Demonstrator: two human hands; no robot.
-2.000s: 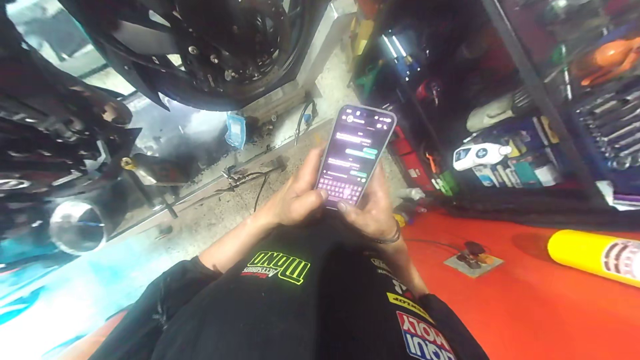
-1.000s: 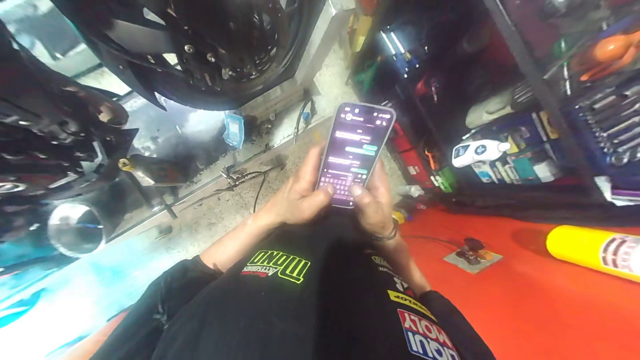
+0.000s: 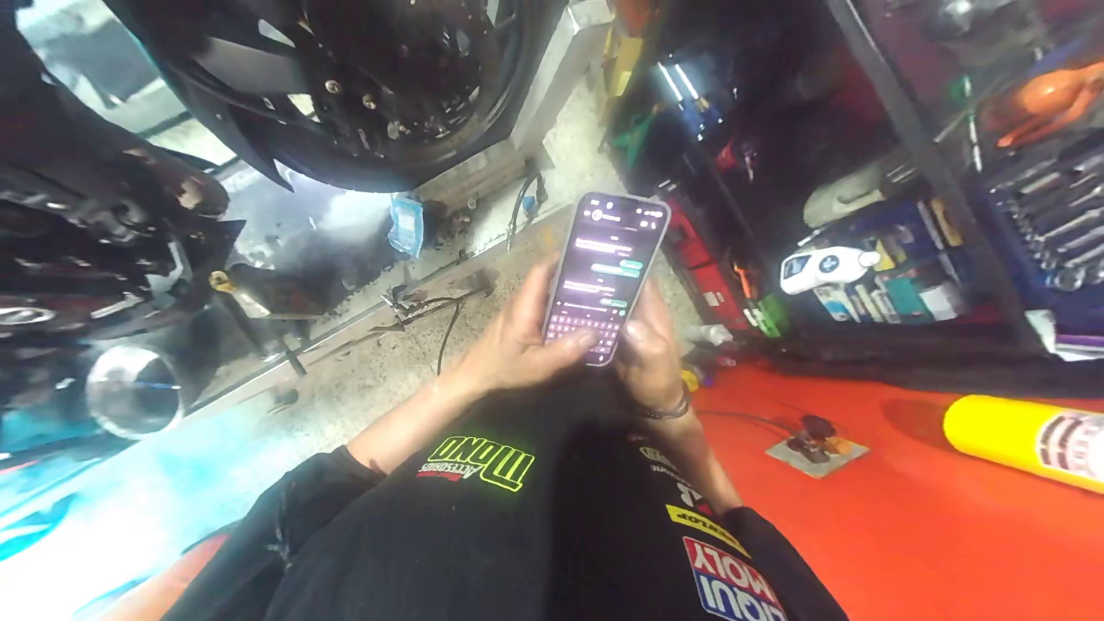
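Note:
A smartphone is held upright between both hands in front of my chest, its lit screen showing a chat and an on-screen keyboard. My left hand grips its left edge, with the thumb lying over the keyboard. At the lower right edge, my right hand supports the phone, its thumb beside the keys. A dark bracelet circles the right wrist. The fingers behind the phone are hidden.
A motorcycle wheel stands at upper left, near a blue packet. At right are wrenches and a white bottle. A yellow cylinder and a socket plate are by the red surface.
The left thumb has moved right over the keyboard, while the right thumb has shifted to the phone's edge. Both hands still hold the phone.

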